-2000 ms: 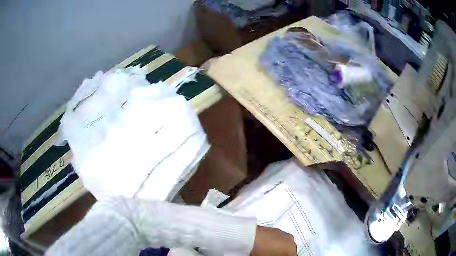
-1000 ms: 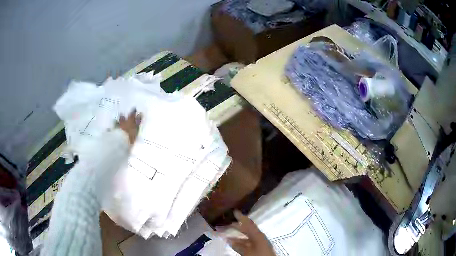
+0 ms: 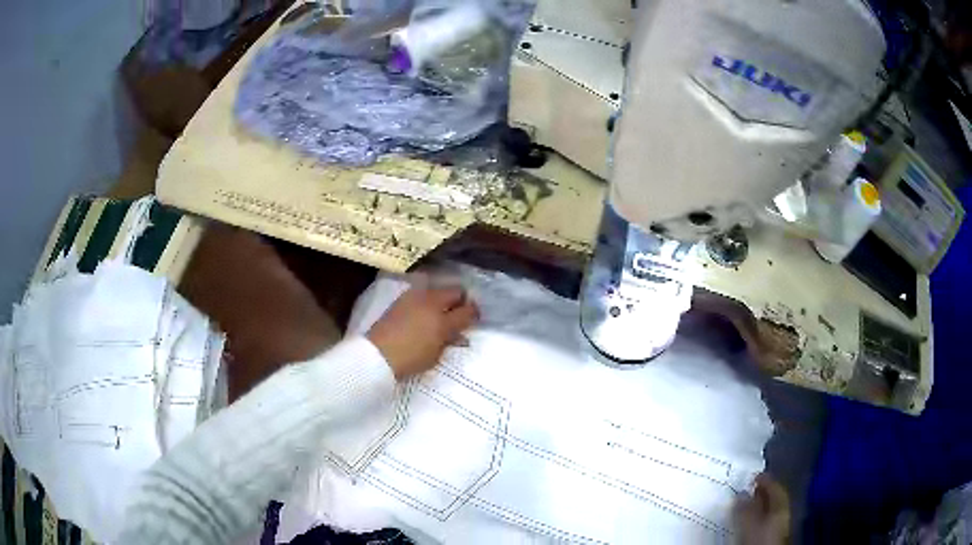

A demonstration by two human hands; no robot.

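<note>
A white garment panel (image 3: 576, 426) lies spread below the machine's bed arm (image 3: 637, 309), with a five-sided patch pocket outline and long double stitch lines in dark thread. My left hand (image 3: 424, 328), in a white knit sleeve, rests on the panel's upper left edge, fingers bent; whether it pinches the cloth is unclear. My right hand (image 3: 763, 513) is at the panel's lower right edge, small and blurred. The cream machine head (image 3: 746, 96) with a blue JUKI label stands over the bed arm. The presser foot is hidden.
A stack of white panels (image 3: 96, 394) lies at left on a striped stand (image 3: 160, 240). The worn cream tabletop (image 3: 288, 202) holds a plastic bag of grey-blue material (image 3: 330, 96) and a spare thread cone (image 3: 442, 37). Thread cones (image 3: 849, 218) and a control panel (image 3: 914, 202) are at right.
The view has swung right, bringing the machine head into sight. My left hand has gone from the stack to the panel. The panel now lies spread below the bed arm, my right hand at its right edge.
</note>
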